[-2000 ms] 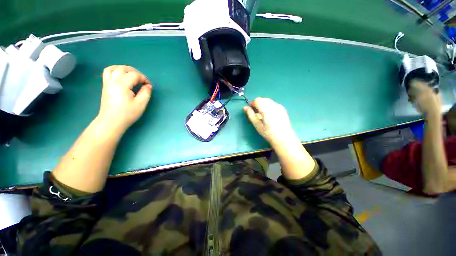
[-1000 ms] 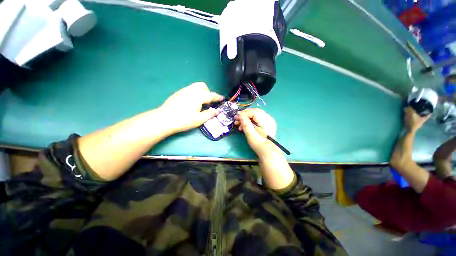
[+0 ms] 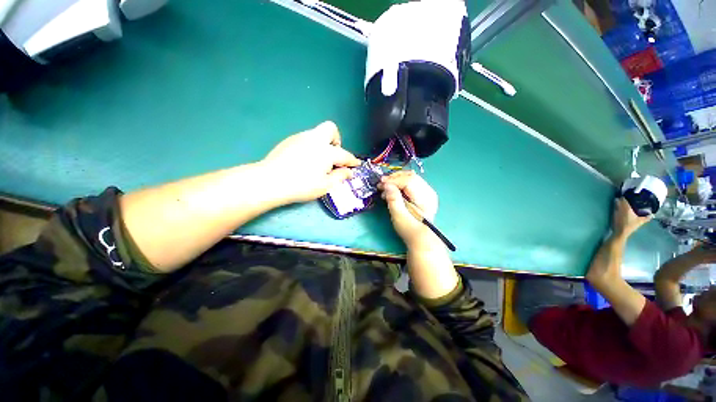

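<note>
The white and black camera housing (image 3: 416,39) lies on the green bench with its black ball shell (image 3: 410,114) towards me. Thin wire leads (image 3: 396,148) run from the shell's opening to the camera module (image 3: 345,198), which lies open side up on the bench. My left hand (image 3: 308,166) is at the module's upper left edge, fingertips on or against it. My right hand (image 3: 410,206) holds slim dark tweezers (image 3: 438,234) like a pencil, at the module's circuit board (image 3: 366,179). The tweezers' tips are hidden by the fingers.
White housings (image 3: 67,27) stand at the upper left. A white cable end (image 3: 494,79) lies beyond the main housing. A metal rail (image 3: 506,27) rises behind it. At the right, a person in a red shirt (image 3: 604,338) holds another housing (image 3: 645,195). Blue bins (image 3: 667,94) are further back.
My left hand has come from the open bench on the left to the module. My right hand has moved from the wire leads to the circuit board. The view has turned and shifted.
</note>
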